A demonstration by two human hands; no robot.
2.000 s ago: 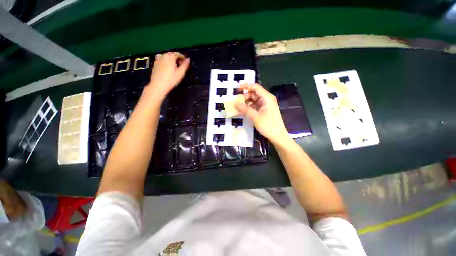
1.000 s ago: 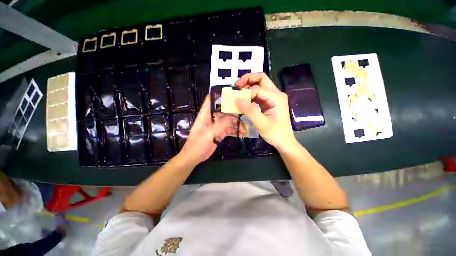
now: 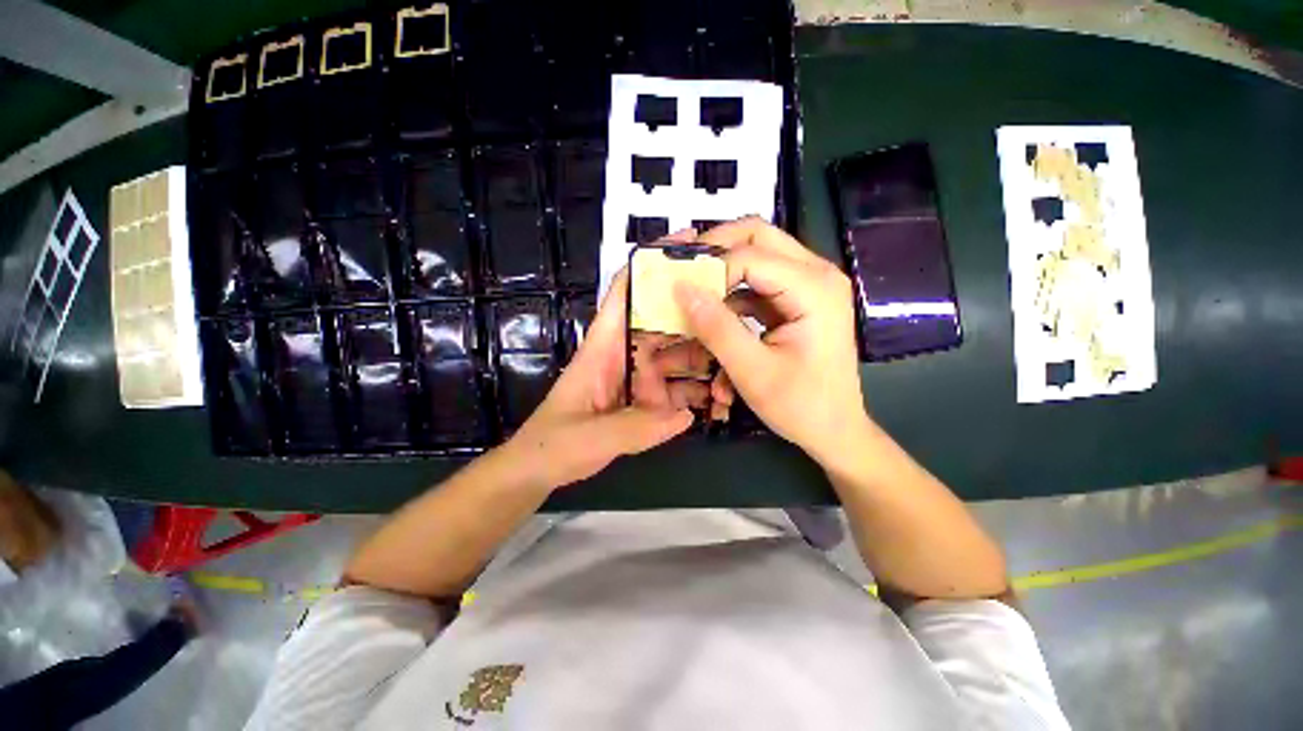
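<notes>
My left hand [image 3: 593, 407] holds a thin black frame [image 3: 632, 364] from its left and lower side, over the right part of the black blister tray [image 3: 365, 229]. A cream adhesive piece [image 3: 662, 290] lies across the frame's upper end. My right hand [image 3: 793, 336] grips the frame's upper right side, with a finger or thumb on the adhesive piece. The white adhesive sheet [image 3: 620, 186] with notched dark places lies on the tray behind my hands, which hide its lower part. Finished frames [image 3: 346, 49] with cream outlines sit in the tray's back left pockets.
A dark glossy slab [image 3: 897, 250] lies right of the tray on the green bench [image 3: 1215, 286]. Further right, a white scrap sheet [image 3: 1023, 307] holds crumpled cream bits. A spare adhesive sheet [image 3: 149, 293] and a white open grid [image 3: 60, 279] lie left. Part of a person shows lower left.
My left hand has come from the tray's back left to the frame, and another outlined frame now shows in the back row. My right hand has brought the cream piece onto the held frame's end.
</notes>
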